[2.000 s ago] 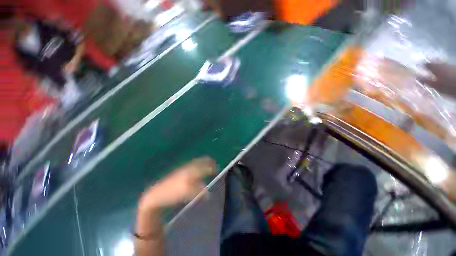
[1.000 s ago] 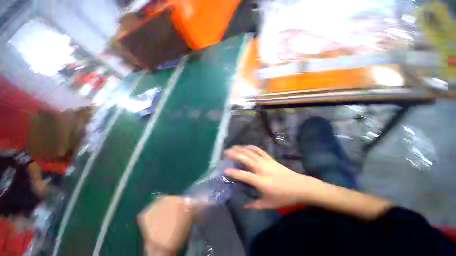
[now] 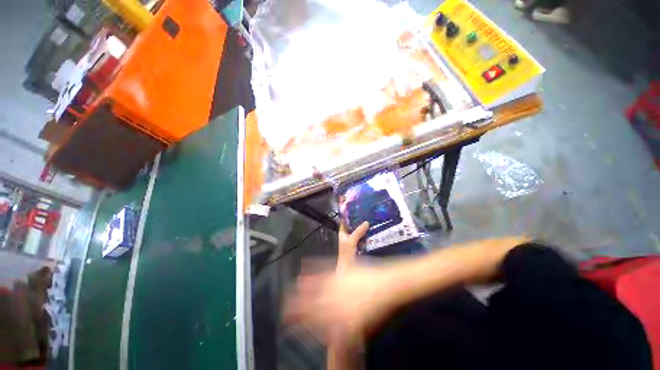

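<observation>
A flat packed product (image 3: 378, 211) with a dark blue and purple picture and a white edge is tilted below the front edge of the bench. It looks glossy, with clear film around it. My left hand (image 3: 353, 238) is shut on its lower left side, thumb on the printed face. My right hand (image 3: 326, 298) is strongly blurred, nearer to me and to the lower left of the product, across my left forearm. It appears open, with nothing visible in it; its finger detail is lost in the blur.
Green conveyor (image 3: 189, 246) on the left carries a boxed item (image 3: 119, 233). Orange machine housing (image 3: 170, 69) stands at its far end. Ahead, the bench holds clear film (image 3: 340, 65), a silver-white bar (image 3: 376, 150) and a yellow control panel (image 3: 483, 52). Film scrap (image 3: 509, 173) lies on the floor.
The view has swung right towards the bench. The product is now seen face-on in my left hand, away from the conveyor edge. My right hand has moved down and left, in front of my left forearm.
</observation>
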